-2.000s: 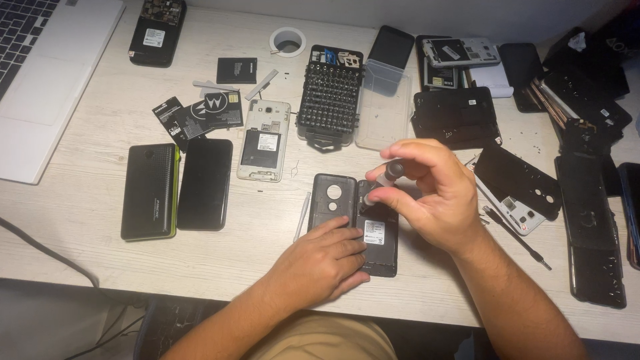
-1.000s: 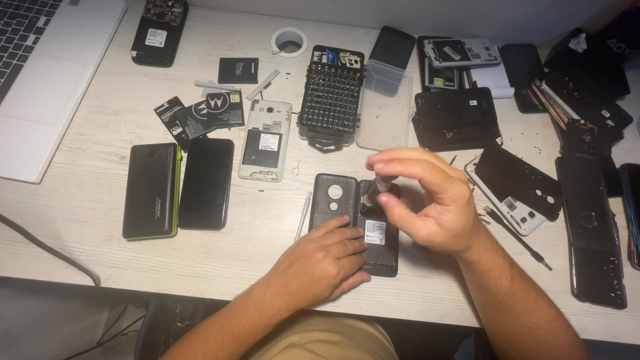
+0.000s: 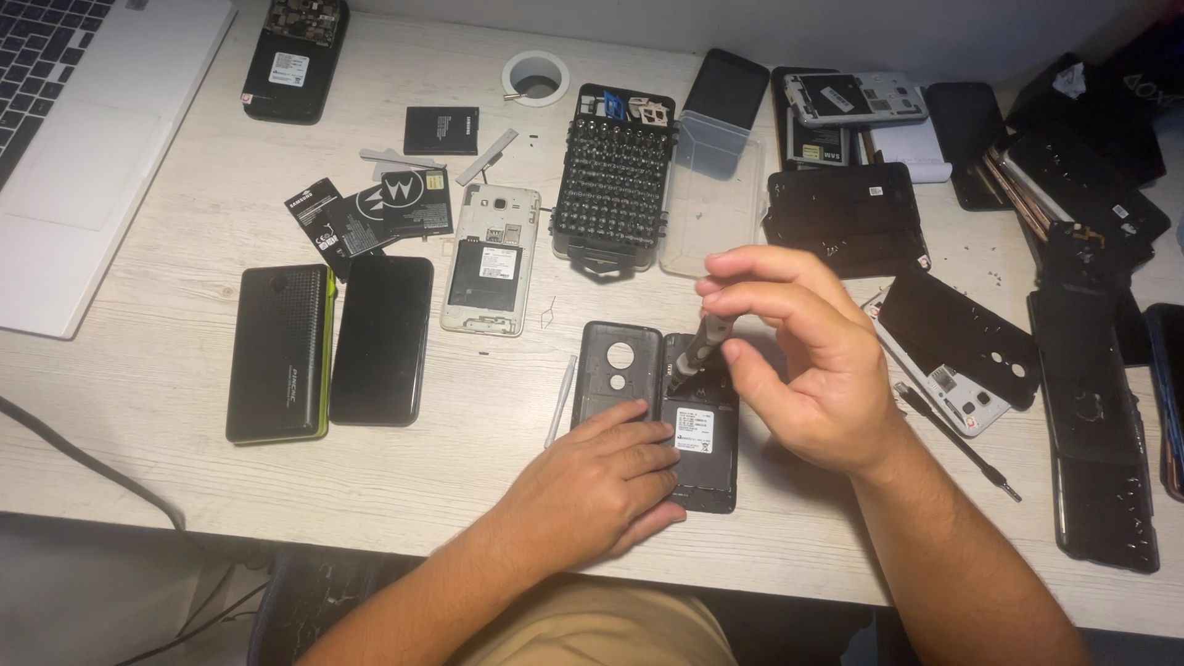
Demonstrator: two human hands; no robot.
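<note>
My right hand (image 3: 795, 361) holds a small precision screwdriver (image 3: 696, 351) by its grey handle, between thumb and fingers. The screwdriver leans, its tip down at the upper left part of an opened black phone (image 3: 710, 472) with a white label. Beside that phone lies its detached back cover (image 3: 597, 335), inner side up, with round camera holes. My left hand (image 3: 615, 481) rests flat over the lower part of the cover, fingertips at the phone's left edge; it grips nothing that I can see. The exact spot of the tip is hard to make out.
A bit case (image 3: 612, 176) full of screwdriver bits stands behind the phone, with a clear plastic lid (image 3: 717, 222) beside it. A pry stick (image 3: 561, 402) lies left of the cover. An opened silver phone (image 3: 490, 259), loose batteries (image 3: 416, 203), a power bank (image 3: 280, 356) and stacked phone parts surround this spot.
The screwdriver, nearly upright earlier, now leans with its tip toward the phone's upper left. My right hand's fingers have shifted around the handle. My left hand has stayed in place.
</note>
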